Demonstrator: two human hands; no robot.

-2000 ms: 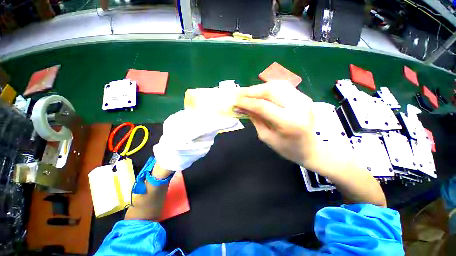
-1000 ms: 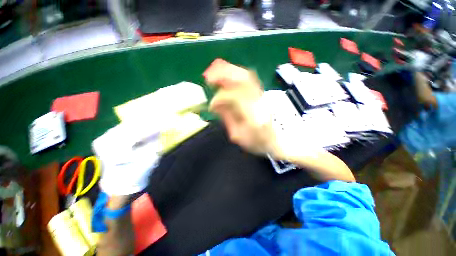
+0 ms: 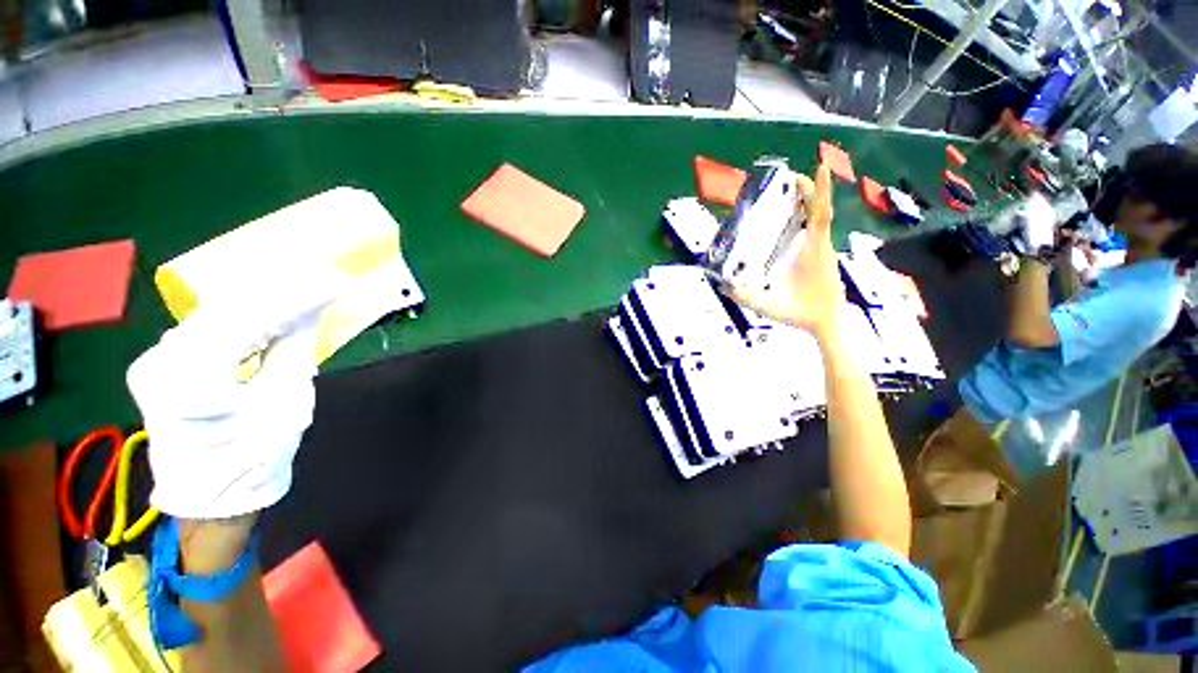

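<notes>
My left hand [image 3: 230, 408], in a white glove with a blue wrist band, holds a thick folded wad of pale-yellow and white label sheets [image 3: 283, 250] over the belt. A white-and-black unit [image 3: 405, 292] shows partly from under the wad. My bare right hand [image 3: 812, 270] holds an electronic unit [image 3: 759, 226], tilted, with its dark side partly showing, above the pile. The pile of white-plated units [image 3: 736, 394] lies on the black mat beside the belt.
Orange-red squares [image 3: 523, 209] lie on the green belt [image 3: 434, 164] and one on the black mat [image 3: 526, 460]. Scissors [image 3: 99, 487] and a yellow block [image 3: 99, 618] lie at left. A cardboard box [image 3: 1031, 526] stands at lower right; another person [image 3: 1097, 316] works at right.
The view has turned right. My right hand has moved out to the pile and now holds a unit. My left hand still holds the wad, with a unit now visible under it.
</notes>
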